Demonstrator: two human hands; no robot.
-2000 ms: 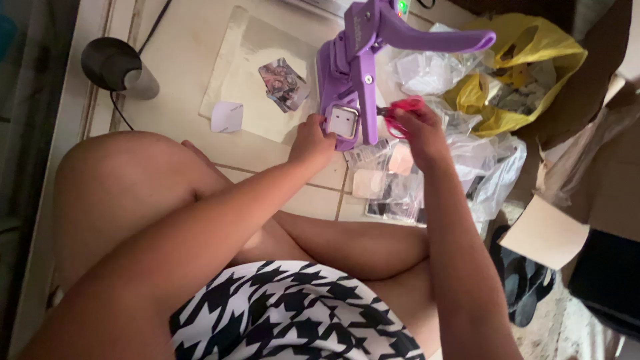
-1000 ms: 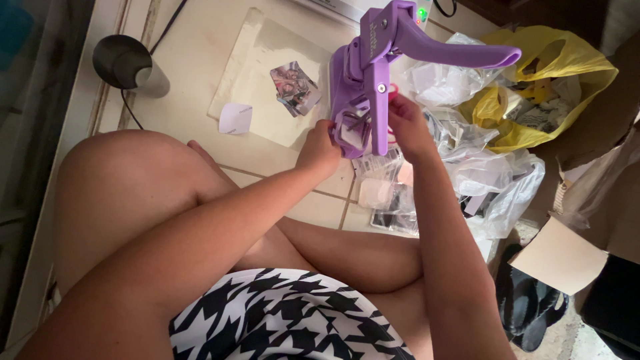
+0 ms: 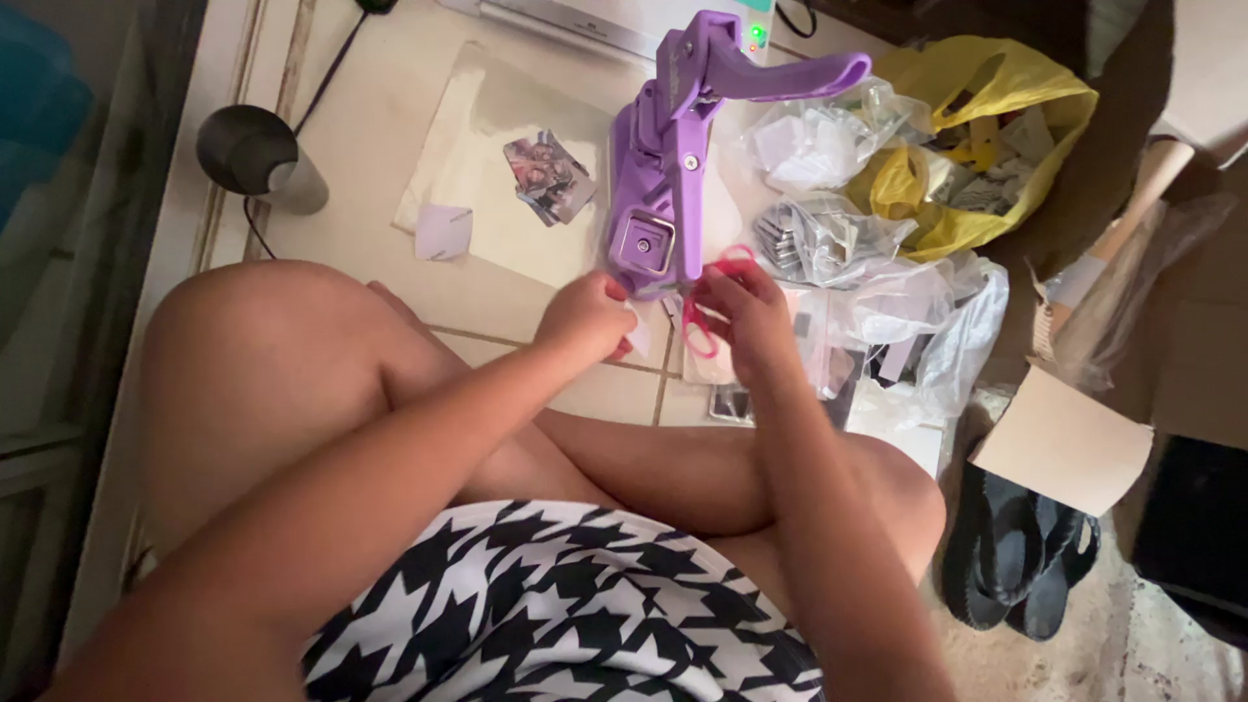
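A purple hand press [image 3: 687, 161] with a long lever stands on the tiled floor, a square metal-rimmed die [image 3: 643, 244] at its near end. Just below that die, my left hand [image 3: 590, 322] pinches a small pale piece of paper [image 3: 639, 330]. Pink-handled scissors [image 3: 698, 331] are in my right hand [image 3: 741, 307], beside the press's near end; their blades are mostly hidden. Cut photo prints [image 3: 551, 177] and a small white paper piece [image 3: 444, 232] lie on a translucent sheet [image 3: 468, 117] left of the press.
A dark tumbler [image 3: 263, 161] stands at left near a cable. A white machine [image 3: 585, 27] sits behind the press. Clear plastic bags [image 3: 829, 136], a yellow bag [image 3: 1063, 107] with scraps, cardboard [image 3: 1063, 439] and black sandals [image 3: 1014, 546] are at right.
Paper that was over the press's square die is no longer there. My left hand now holds a pale paper piece just below the press. The scissors remain in my right hand.
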